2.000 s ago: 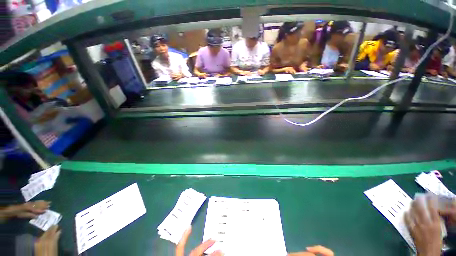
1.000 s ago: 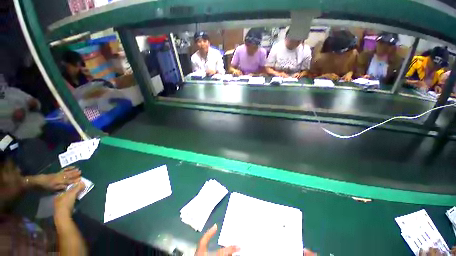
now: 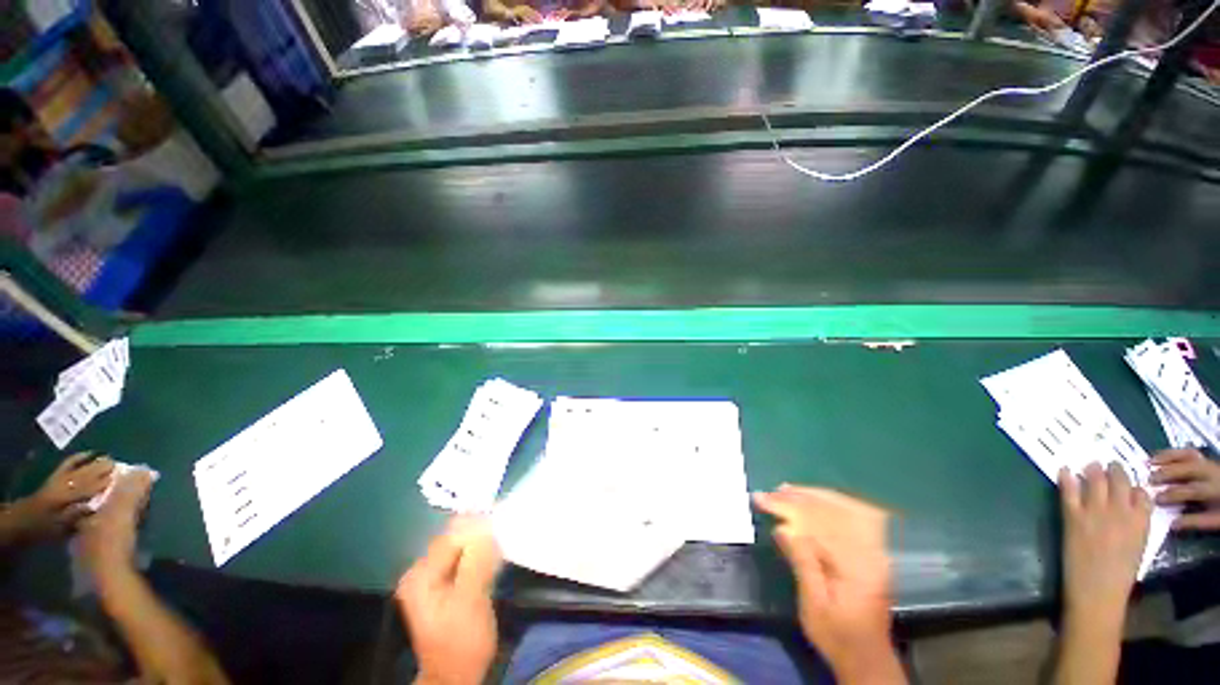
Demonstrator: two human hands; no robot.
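Note:
A stack of white unfolded sheets (image 3: 709, 448) lies flat on the dark green bench in front of me. My left hand (image 3: 455, 589) pinches the left corner of one white sheet (image 3: 595, 529), which lies tilted over the stack's lower left and reaches past the bench edge. My right hand (image 3: 836, 569) is just right of the stack, thumb and forefinger close together, slightly blurred; I cannot tell if it holds anything. A fanned pile of narrow folded leaflets (image 3: 484, 442) lies left of the stack.
A neighbour's sheets (image 3: 288, 464) lie further left, with a neighbour's hands (image 3: 114, 515) at the far left. Another neighbour's hands (image 3: 1110, 529) press sheets (image 3: 1070, 415) at right. A bright green strip (image 3: 602, 324) borders the dark belt (image 3: 562, 228). A white cable (image 3: 923, 134) hangs above.
The view has tilted down. Both hands have come further into view, and the left hand now holds a sheet shifted off the stack. The right neighbour's hands show more fully.

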